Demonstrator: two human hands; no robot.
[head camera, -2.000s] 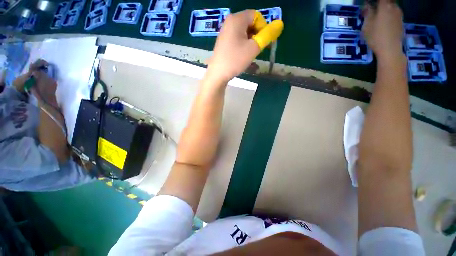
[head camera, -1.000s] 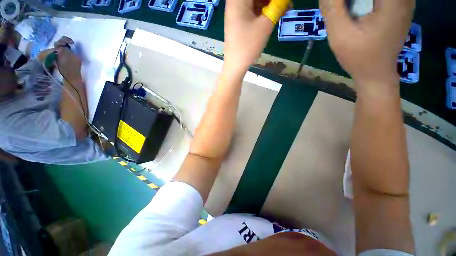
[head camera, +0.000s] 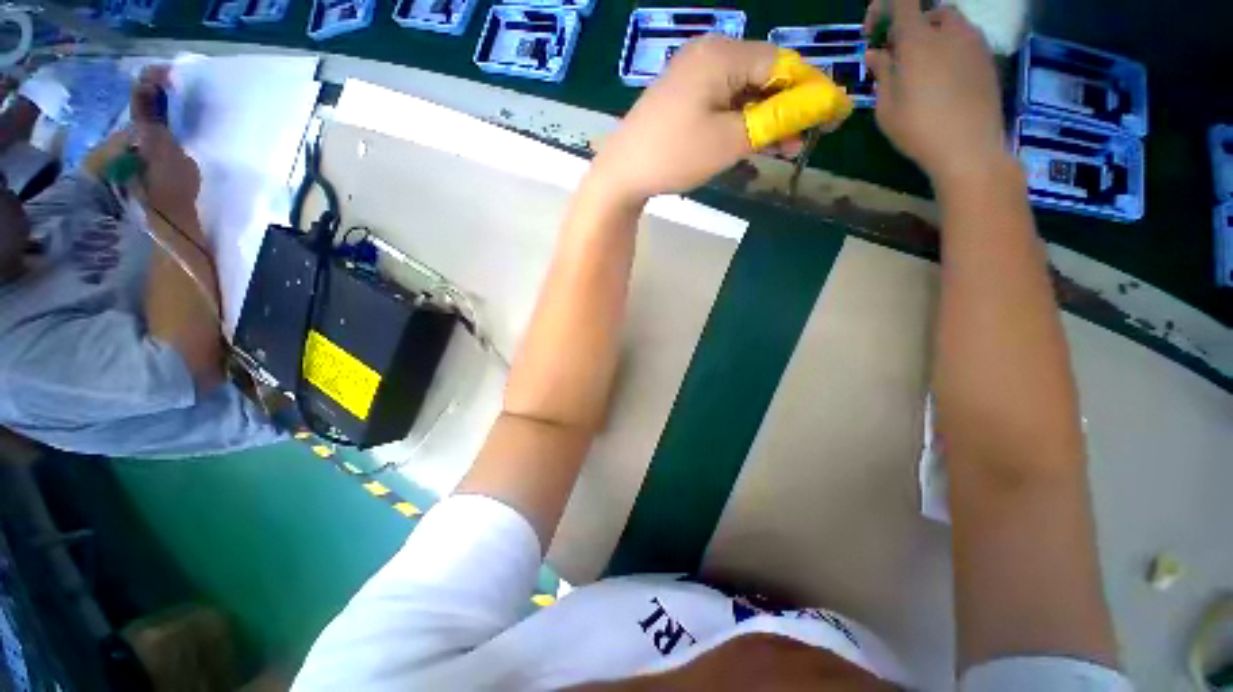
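Note:
My left hand (head camera: 696, 122) has bright yellow finger cots (head camera: 795, 108) and is at the belt's near edge, beside a thin metal rod (head camera: 801, 168). Its fingertips are close together; I cannot tell whether they hold a small part. My right hand (head camera: 936, 95) is over the belt at the top, closed on a slim green-handled tool (head camera: 882, 27) whose tip I cannot make out. A white piece (head camera: 997, 19) shows beside its knuckles. A blue housing (head camera: 825, 52) with dark parts inside lies between the hands, partly hidden. Joined blue housings (head camera: 1080, 165) lie right of my right hand.
More blue housings (head camera: 530, 43) lie on the dark green belt (head camera: 595, 102). The beige bench (head camera: 838, 406) has a green strip (head camera: 730, 392) across it. A black box with yellow label (head camera: 338, 338) and cables stands left, near a neighbouring person's arm (head camera: 176, 270). White cloth (head camera: 933, 466) is partly behind my right forearm.
My left hand has come down to the belt edge, its yellow fingertips fully in view. My right hand has moved up and left from the nearer spot of a second ago. The housings beneath have shifted in view.

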